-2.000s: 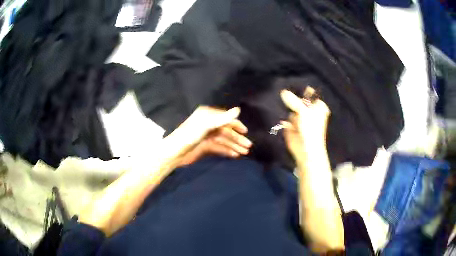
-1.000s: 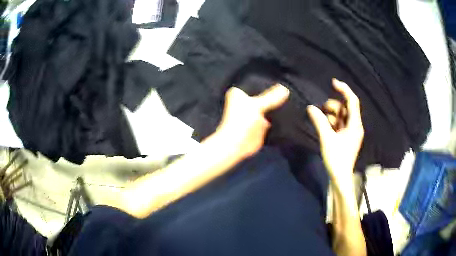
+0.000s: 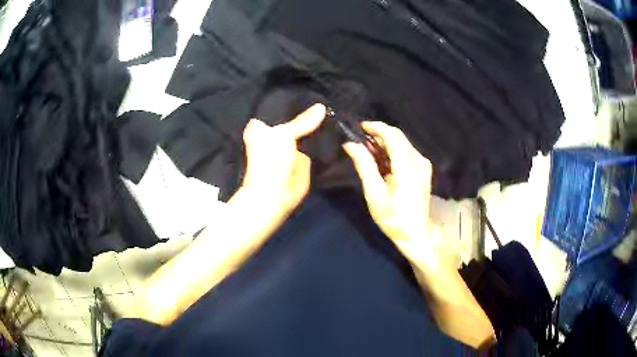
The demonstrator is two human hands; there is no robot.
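Observation:
A black garment (image 3: 447, 90) lies spread on the white table in front of me, with small shiny dots in a line near its far part. My left hand (image 3: 279, 157) holds a part of the black cloth between thumb and fingers, near the middle. My right hand (image 3: 391, 167) is close on its right and holds small thread snips (image 3: 347, 130), their dark tip pointing at the cloth by my left thumb. The handles are partly hidden by my fingers. Any thread is too small to see.
A second black pile (image 3: 56, 139) lies at the left. A phone with a bright screen (image 3: 135, 31) lies at its upper right side. The white table edge (image 3: 576, 70) curves at the right. A blue crate (image 3: 583, 202) stands below on the right. Chair or stand legs show at lower left.
The view has shifted. My right hand has come closer to my left hand, and the snips now show pointing at the cloth. My left hand keeps its thumb-out pose.

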